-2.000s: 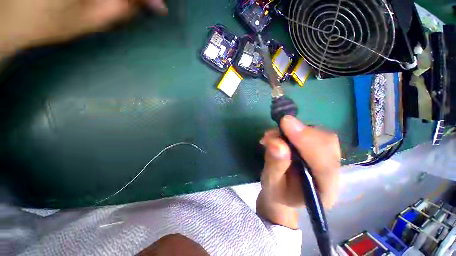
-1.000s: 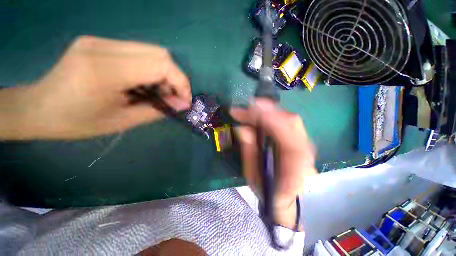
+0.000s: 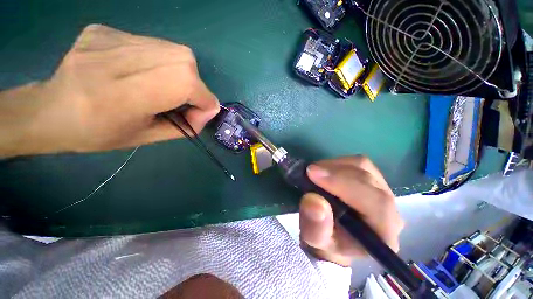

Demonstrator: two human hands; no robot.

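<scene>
My right hand holds the black soldering iron; its metal tip reaches the upper part of a circuit board in a dark housing. A silver battery with yellow edges lies at the board's lower right. My left hand is closed around black tweezers, whose points angle down, left of and below the board, away from it. Its thumb and fingertip pinch a fine strand at the board's upper left edge. Thin solder wire trails below the left hand across the mat.
The green mat carries several more boards and yellow-edged batteries at the upper right. Beyond them stands the round-grilled fan. A blue tray with silvery filling lies right. Coloured bins are at the lower right.
My left hand has come in from the upper left with the tweezers. One board with its battery now lies nearer me, apart from the group. The iron has swung from the group to this board.
</scene>
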